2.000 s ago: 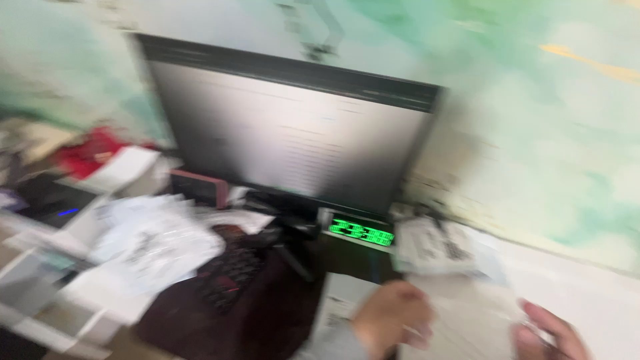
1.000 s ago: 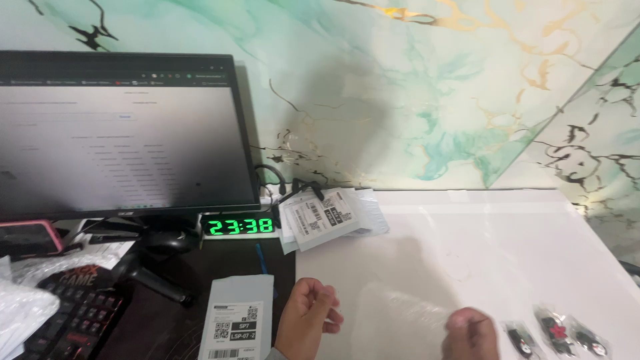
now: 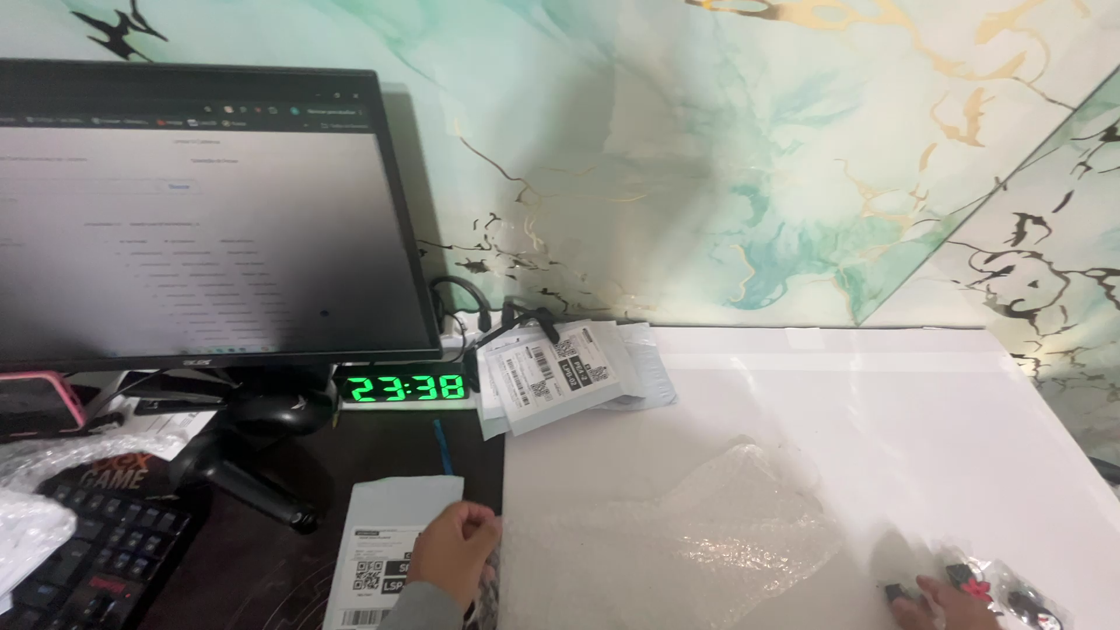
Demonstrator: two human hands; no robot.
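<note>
My left hand [image 3: 455,556], in a grey sleeve, is over the right edge of a labelled mailing envelope [image 3: 407,499] on the dark desk; its fingers are curled, and whether they pinch anything is unclear. My right hand [image 3: 949,604] is at the bottom right, its fingers on or beside small dark items in clear plastic bags [image 3: 1037,604], one with a red part. Between the hands a sheet of clear bubble wrap [image 3: 735,534] lies on the white table [image 3: 884,411]. A pile of labelled mailing envelopes [image 3: 564,376] rests at the table's back left corner.
At the left stand a monitor [image 3: 201,227] and a green digital clock [image 3: 405,388]. In front of them are a black handheld scanner [image 3: 249,486], a keyboard [image 3: 96,551] and crumpled bubble wrap [image 3: 35,516]. A marbled wall [image 3: 612,175] rises behind the table.
My right hand has moved right to the small bagged items. My left hand now overlaps the near envelope, which it was beside a second ago. The view swung strongly before that.
</note>
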